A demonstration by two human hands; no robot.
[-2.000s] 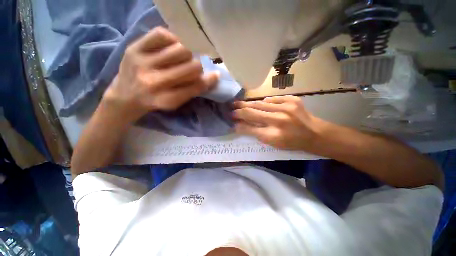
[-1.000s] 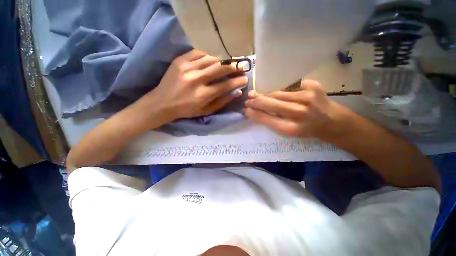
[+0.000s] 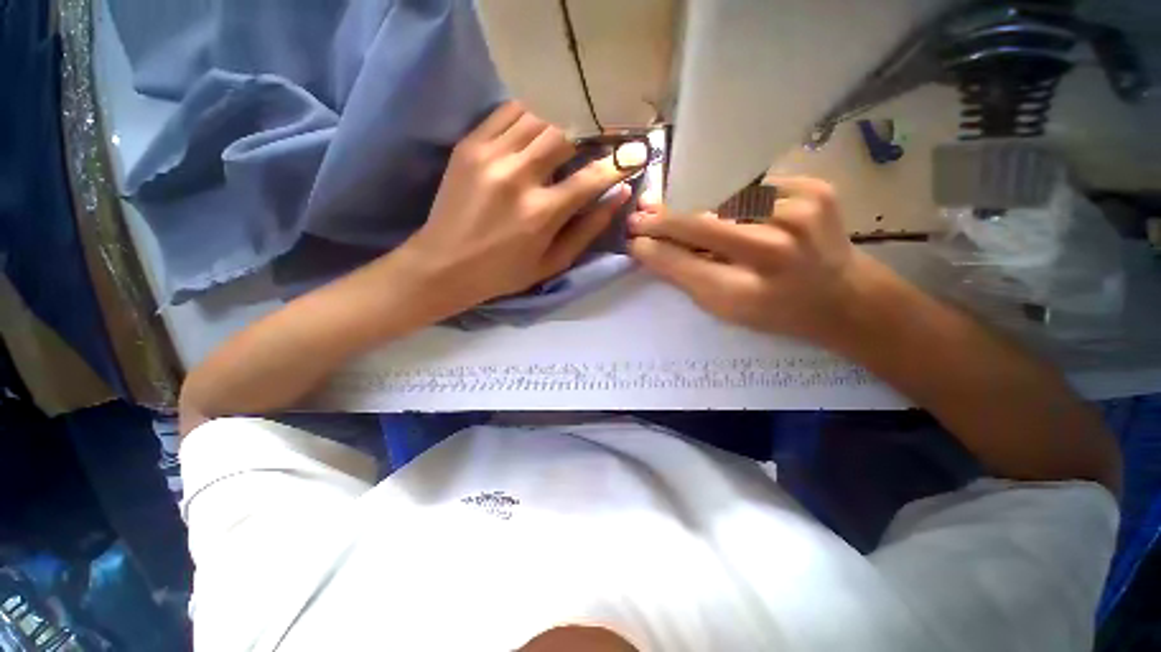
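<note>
The blue-grey garment piece (image 3: 274,166) drapes over the table left of the cream-white machine head (image 3: 789,77). Its near end runs under my hands to the needle area. My left hand (image 3: 516,204) presses on the cloth, its fingertips beside the ring-like finger guard (image 3: 630,154). My right hand (image 3: 751,248) pinches the cloth's edge just right of and below the presser foot (image 3: 656,159). The folded edge is mostly hidden by my fingers, and the needle tip cannot be made out.
A crinkled clear plastic bag (image 3: 1050,261) lies at the right, below the thread tension assembly (image 3: 999,108). A small blue object (image 3: 880,140) lies behind the needle area. A printed ruler scale (image 3: 598,378) runs along the table's front edge. Dark cloth hangs at the far left.
My left hand has come down from above the cloth to beside the finger guard. My right hand has moved slightly right and up. The cloth's near end has shifted toward the needle area.
</note>
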